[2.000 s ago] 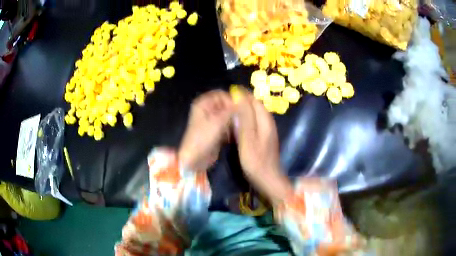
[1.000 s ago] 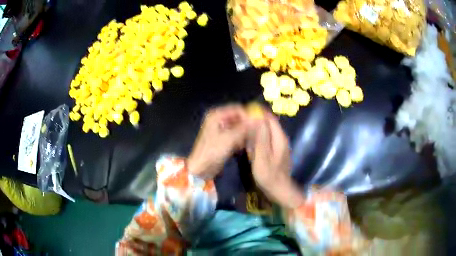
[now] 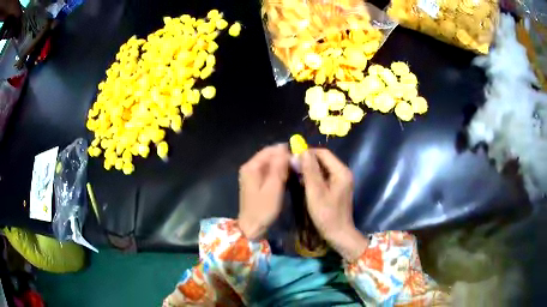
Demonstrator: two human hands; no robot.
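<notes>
A small bright yellow piece (image 3: 298,144) sits upright at the fingertips of both hands, above a thin dark upright shaft (image 3: 299,201). My left hand (image 3: 262,187) touches the piece from the left with bent fingers. My right hand (image 3: 327,192) pinches it from the right. A small pale tuft shows just under the piece, between the fingertips. The shaft's top is hidden by the fingers. Brownish-yellow loops (image 3: 311,244) are at its lower end by the table edge. Flat pale yellow discs (image 3: 384,90) lie beyond my right hand.
Filled yellow pieces (image 3: 157,84) are piled at left. An open clear bag of flat pieces (image 3: 321,36) is at top centre, a second bag (image 3: 450,21) at top right. White stuffing (image 3: 510,102) lies at right. A crumpled clear bag (image 3: 70,192) and white card (image 3: 43,183) are at left.
Both hands have come slightly nearer the body, and the yellow piece now stands clear above the fingertips. The dark shaft between the hands shows more plainly. The camera view has shifted slightly.
</notes>
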